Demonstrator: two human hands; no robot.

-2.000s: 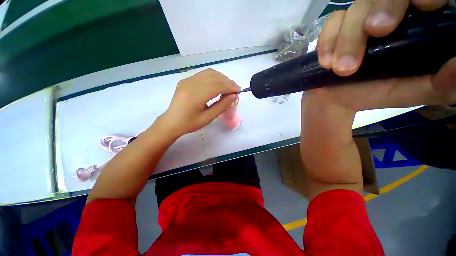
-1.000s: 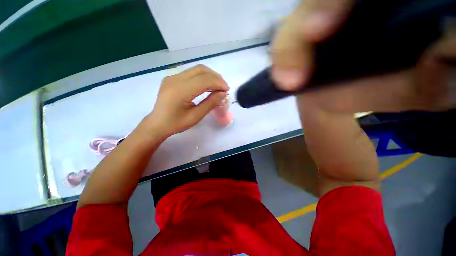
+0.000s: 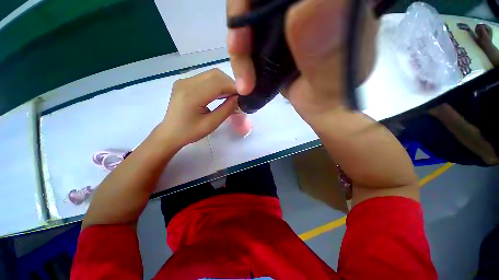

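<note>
My left hand (image 3: 198,106) pinches the top of the pink housing (image 3: 241,124) between thumb and fingers, over the white bench. My right hand (image 3: 323,54) grips the black electric screwdriver (image 3: 268,71), which is tilted steeply with its tip end down at my left fingertips. The bit and the spot it meets are hidden. The pale pink power cord (image 3: 108,159) lies in loops left of my forearm. The pink plug (image 3: 80,195) lies near the bench's left end.
A large clear bag with pinkish contents (image 3: 427,52) lies on the bench at the right. Dark pink small parts (image 3: 461,53) and another person's hand (image 3: 484,34) are beyond it. A white panel (image 3: 191,24) stands behind. A cardboard box (image 3: 321,176) is under the bench.
My right hand has swung the screwdriver from nearly level to steeply upright and moved it left, against my left fingertips. The view has shifted, showing the bag at the right.
</note>
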